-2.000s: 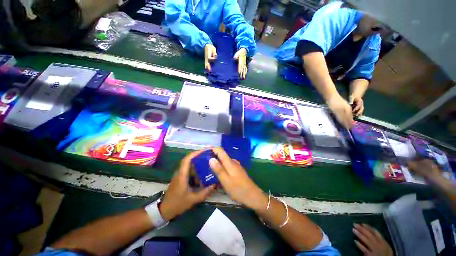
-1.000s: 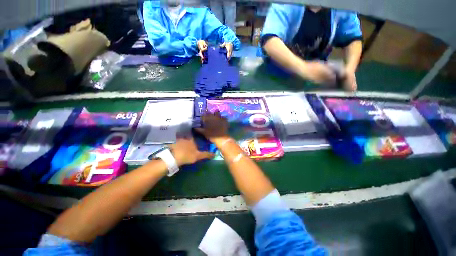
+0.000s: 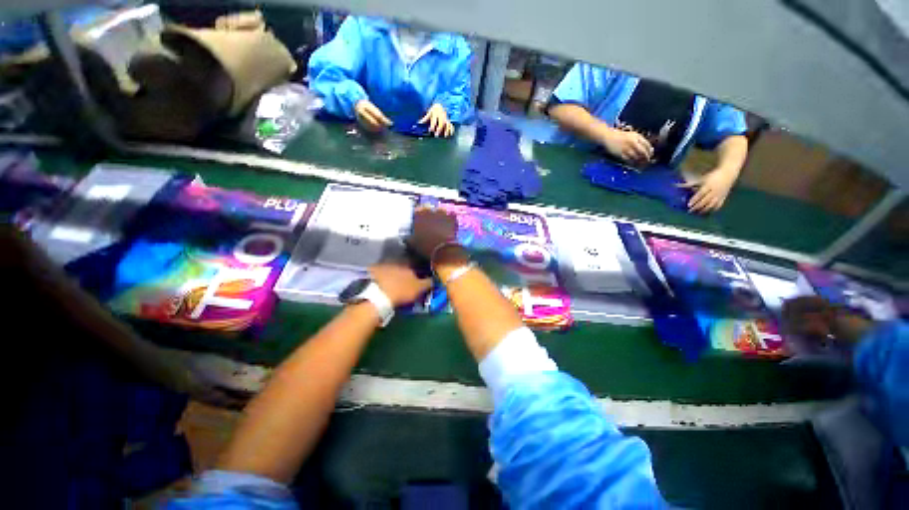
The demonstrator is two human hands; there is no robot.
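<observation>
An open box tray [image 3: 311, 284] lies on the belt in front of me, with a white insert [image 3: 364, 231] inside. A pink, orange and blue printed box part [image 3: 498, 239] lies against its right side. My left hand [image 3: 401, 284] is at the tray's lower right edge, fingers pointing right. My right hand [image 3: 434, 236], dark and blurred, is just above it at the seam between tray and printed part. Both hands reach down onto this seam and hide what is under them. Whether they grip anything cannot be told.
More trays and printed parts line the green belt [image 3: 329, 334]. Across it, two people in blue smocks handle dark-blue pieces near a blue card pile [image 3: 498, 164]. Another person's arm [image 3: 130, 329] crosses at left; a hand [image 3: 812, 317] reaches in at right. A pale rail [image 3: 449, 395] edges the belt.
The small blue box seen in my hands two seconds ago is no longer visible; my hands moved from above the belt to the tray's right edge. The person opposite released the blue card pile.
</observation>
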